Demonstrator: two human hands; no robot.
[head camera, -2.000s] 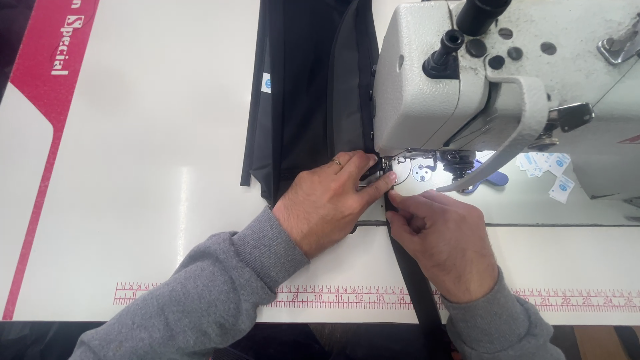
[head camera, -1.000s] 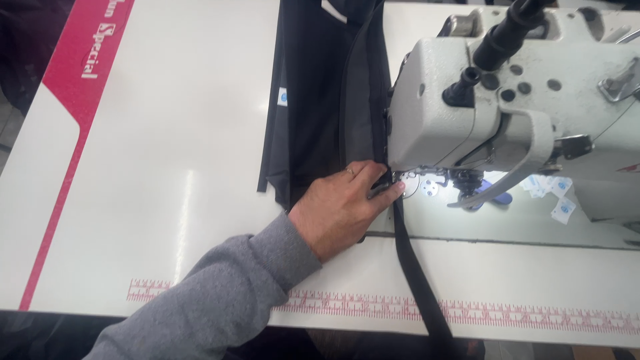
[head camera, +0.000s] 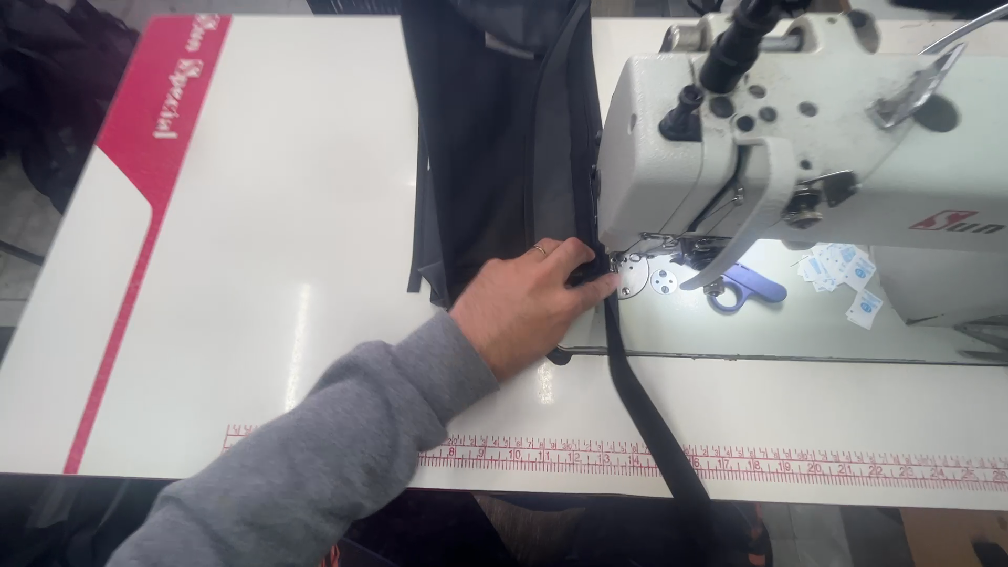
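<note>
My left hand (head camera: 528, 303), with a ring on one finger, presses on the edge of a black fabric piece (head camera: 492, 150) beside the needle area of a white industrial sewing machine (head camera: 669, 134). Its thumb and forefinger are spread around the fabric at the presser foot (head camera: 614, 264). From under the thumb a black fabric strip (head camera: 642, 394) runs toward me and over the table's front edge. The fabric piece lies left of the machine head and reaches to the far side of the table. My right hand is out of view.
Under the machine arm lie thread snips with a blue-violet handle (head camera: 748, 287) and several small white labels (head camera: 839, 268). A red ruler scale (head camera: 575, 457) is printed along the front of the white sewing table (head camera: 315, 197). Dark fabric (head camera: 63, 94) is heaped at the far left.
My right hand, on the strip by the presser foot two seconds ago, has left the view. My left hand remains beside the presser foot. The view has shifted somewhat.
</note>
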